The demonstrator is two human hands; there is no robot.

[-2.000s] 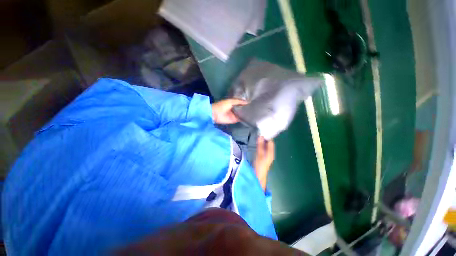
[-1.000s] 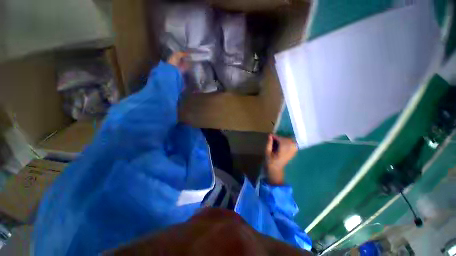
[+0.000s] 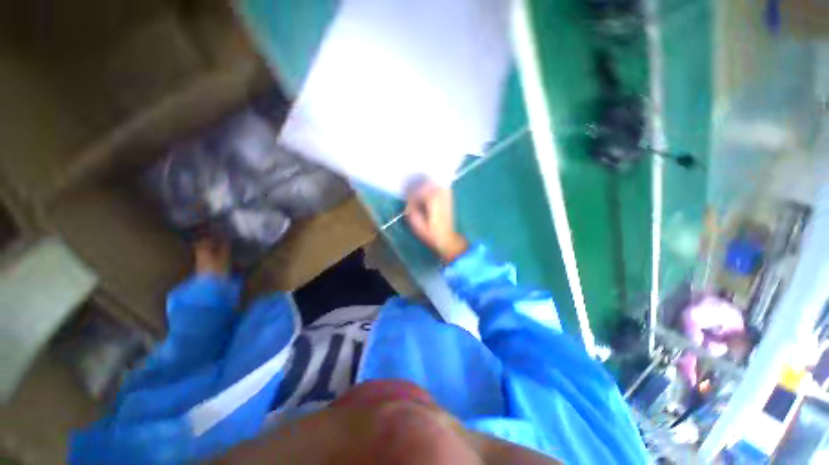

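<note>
A stack of empty bags (image 3: pixel 400 86), pale and flat, lies on the green bench at the top centre. My right hand (image 3: pixel 429 216) is at its lower edge, fingertips touching the sheets; blur hides whether they grip. My left hand (image 3: pixel 211 252) is inside the open carton (image 3: pixel 314 243) at the left, against the near side of the bagged headsets (image 3: pixel 245 182). These are crumpled, shiny grey packets. The left fingers are dark and blurred among them, so their grip cannot be made out.
A black headset (image 3: pixel 618 132) with a thin boom lies on the bench between pale lengthwise strips. Another carton with grey packets (image 3: pixel 104 350) is at the lower left. A pink object (image 3: pixel 712 320) and a blue object (image 3: pixel 744 256) are at the right, beyond the bench.
The bag held in both hands two seconds ago is no longer in them. My left hand moved into the carton and is now nearer its near wall. My right hand moved onto the stack's edge.
</note>
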